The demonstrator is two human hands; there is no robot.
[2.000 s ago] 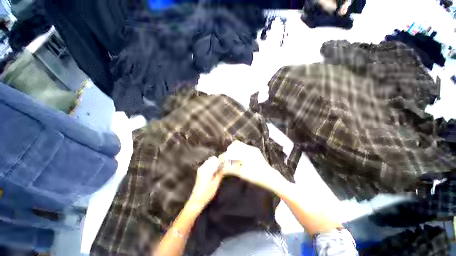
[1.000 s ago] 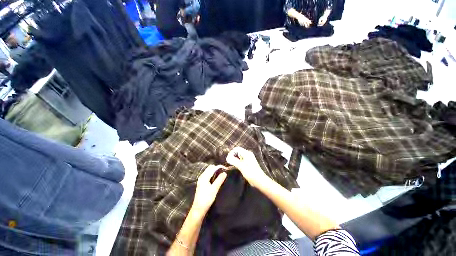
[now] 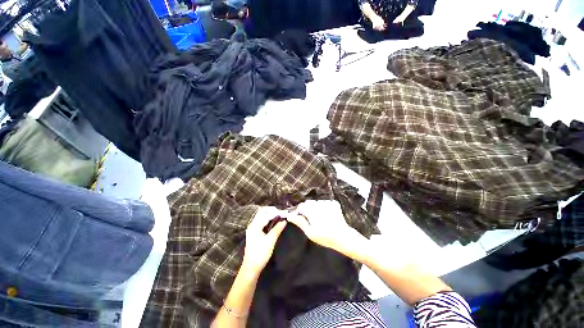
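Note:
A brown plaid garment [image 3: 262, 166] lies spread on the white table in front of me, its dark lining [image 3: 304, 275] showing below my hands. My left hand [image 3: 261, 236] pinches the garment's edge between thumb and fingers. My right hand [image 3: 320, 223] meets it just to the right, its fingertips closed on the same edge. The two hands' fingertips nearly touch. I cannot tell whether a small tool is in the right hand.
A pile of plaid garments [image 3: 422, 141] lies to the right, dark garments [image 3: 205, 96] at the far left. A denim jacket [image 3: 70, 230] hangs at the left. A wire hanger [image 3: 352, 56], a blue bin [image 3: 186, 32] and a person's hands [image 3: 390, 22] are beyond.
Two seconds ago the hands were together; one second ago the right hand was slightly raised and apart. Now it has come down beside the left hand at the edge.

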